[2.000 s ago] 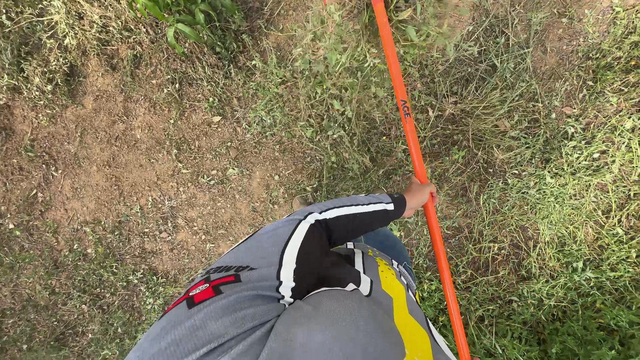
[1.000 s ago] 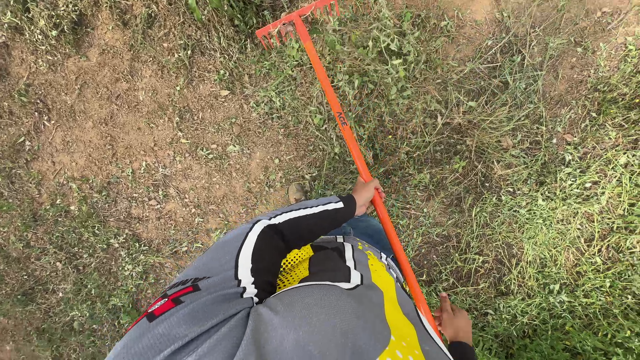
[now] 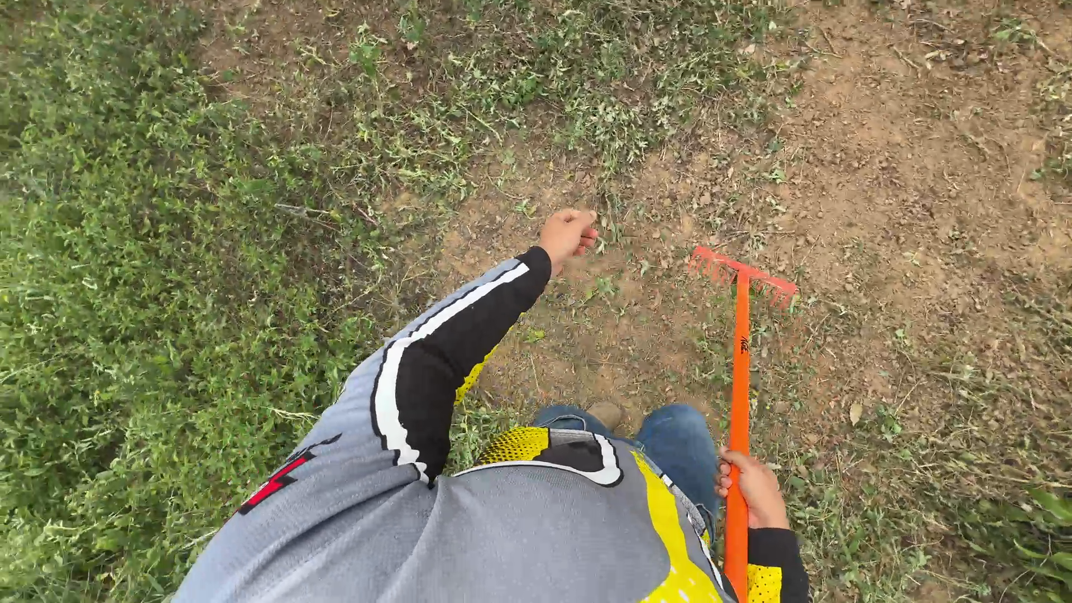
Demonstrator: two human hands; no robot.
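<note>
An orange garden rake [image 3: 740, 385] runs up the right side of the head view, its toothed head at the ground. My right hand [image 3: 754, 488] is closed around its handle beside my right thigh. Out in front of me over bare soil is my left hand [image 3: 569, 234], off the rake, fingers curled loosely. Whether something small sits between those fingers cannot be told. The rake's head lies to the right of my left hand, a short way off.
Dense green weeds [image 3: 126, 293] cover the left side. Cut or loose weeds [image 3: 611, 92] lie ahead on brown soil [image 3: 904, 167]. My jeans [image 3: 680, 452] and one shoe [image 3: 605, 414] show below, and leafy plants [image 3: 1047, 528] grow at the lower right.
My left hand has let go of the rake handle and reaches forward. My right hand now grips the handle. The view has turned a lot over different ground.
</note>
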